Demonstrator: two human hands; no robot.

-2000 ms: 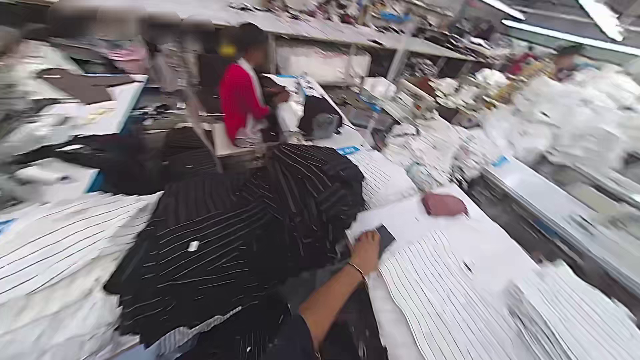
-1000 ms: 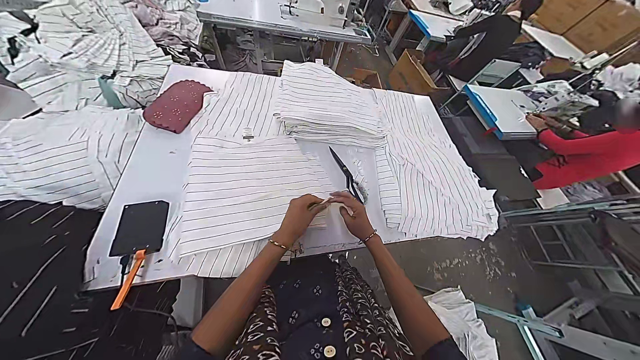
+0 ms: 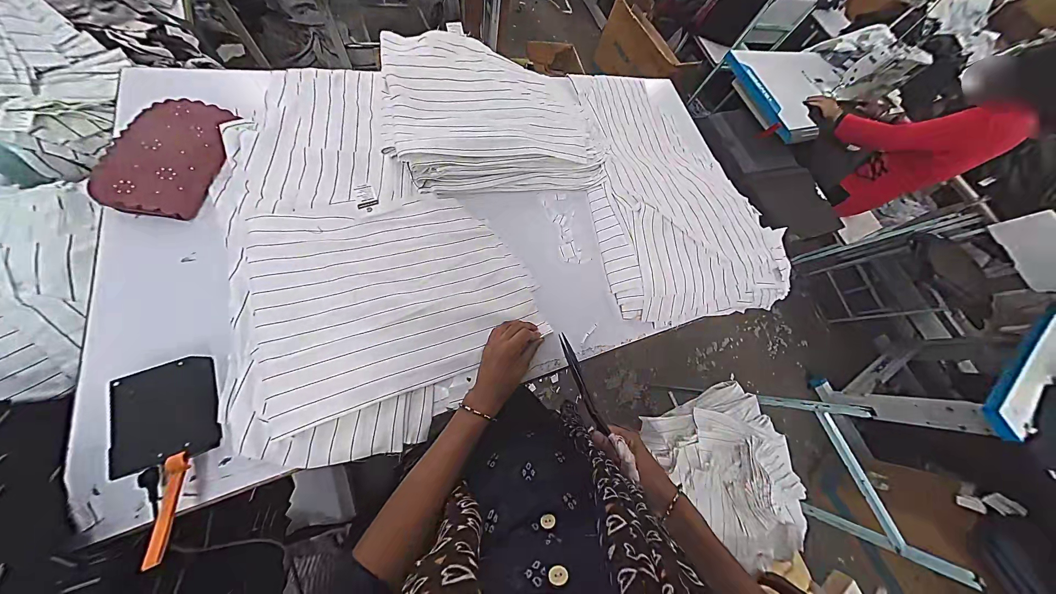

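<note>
My left hand (image 3: 507, 359) presses its fingers on the lower right corner of a white striped fabric piece (image 3: 371, 305) lying on the white table. In my right hand (image 3: 631, 462) is a pair of black fabric scissors (image 3: 582, 379), blades pointing up and away, just right of the left hand; whitish material shows at the grip. A folded stack of striped fabric (image 3: 495, 124) lies farther back, with more striped fabric (image 3: 685, 223) to its right. Small white scraps (image 3: 565, 231) are scattered between them.
A dark red scalloped cloth piece (image 3: 165, 161) and a black flat device (image 3: 165, 417) with an orange strap (image 3: 167, 511) lie at the table's left. White fabric (image 3: 734, 470) is heaped low on the right. A co-worker in a red sleeve (image 3: 932, 144) is at another table, beyond metal frames.
The scissors lay on the table beyond my hands a second ago; now my right hand holds them. My hands were together and are now apart. The view has swung greatly since two seconds ago.
</note>
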